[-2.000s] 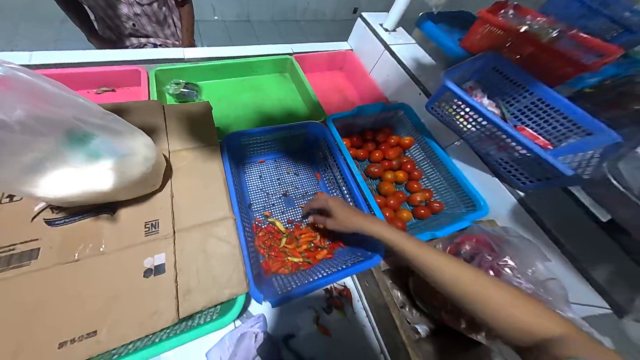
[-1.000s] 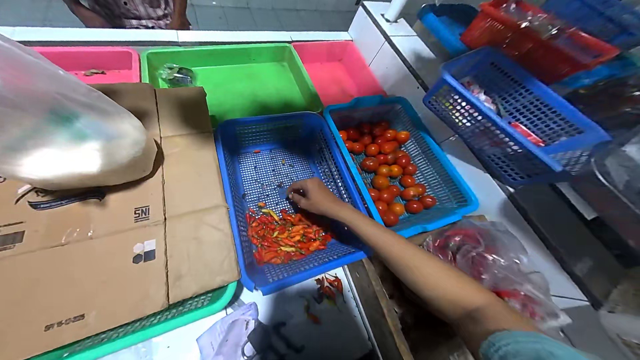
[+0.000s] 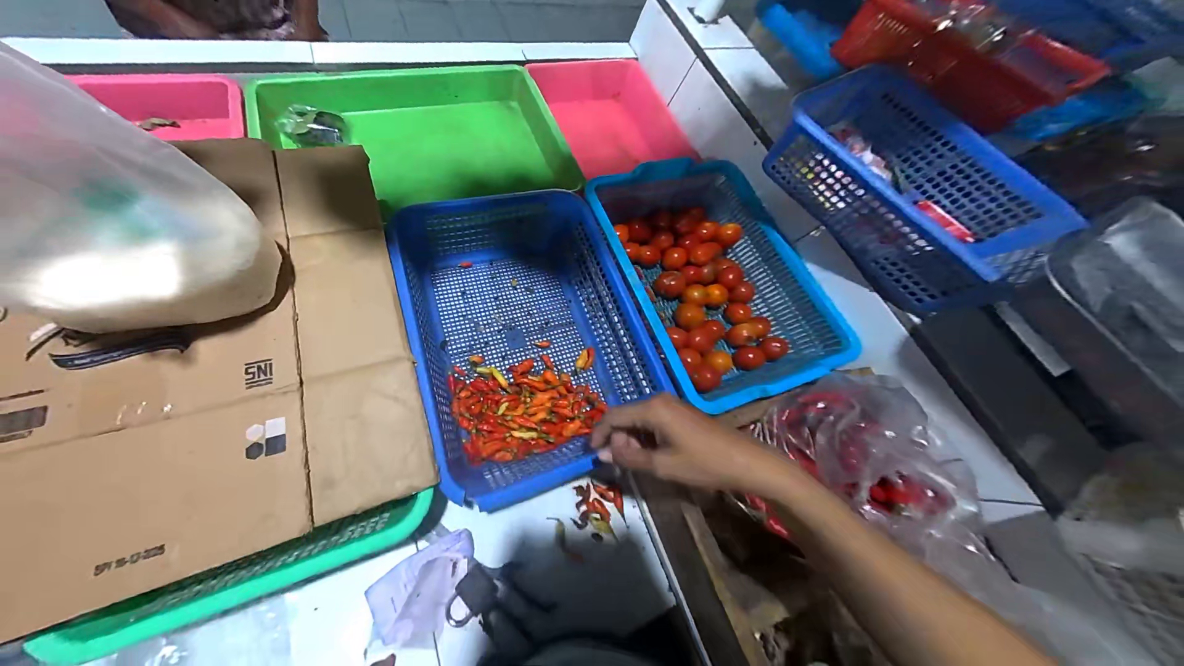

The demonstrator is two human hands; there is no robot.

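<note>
My right hand [image 3: 661,444] is over the near right corner of a blue plastic basket [image 3: 532,486], fingers curled toward the thumb; whether a chili is between the fingertips cannot be made out. Small red, orange and yellow chilies [image 3: 523,412] lie heaped in the basket's near half, with a few loose bits farther back. Just outside its near edge, a small pile of chilies [image 3: 597,509] rests on the white tiled counter. To the right, a turquoise basket [image 3: 786,282] holds red and orange tomatoes [image 3: 708,287]. My left hand is not in view.
Flattened cardboard [image 3: 213,407] with a filled plastic bag [image 3: 120,213] covers a green basket [image 3: 231,578] at left. Green [image 3: 444,139] and pink [image 3: 606,111] trays stand behind. Bagged red chilies [image 3: 851,444] lie under my forearm; another blue basket [image 3: 925,194] stands at right. Across the counter is a person [image 3: 222,14].
My right hand has moved from above the chilies inside the blue basket to its near right corner. The chilies in the basket are still heaped at the near end.
</note>
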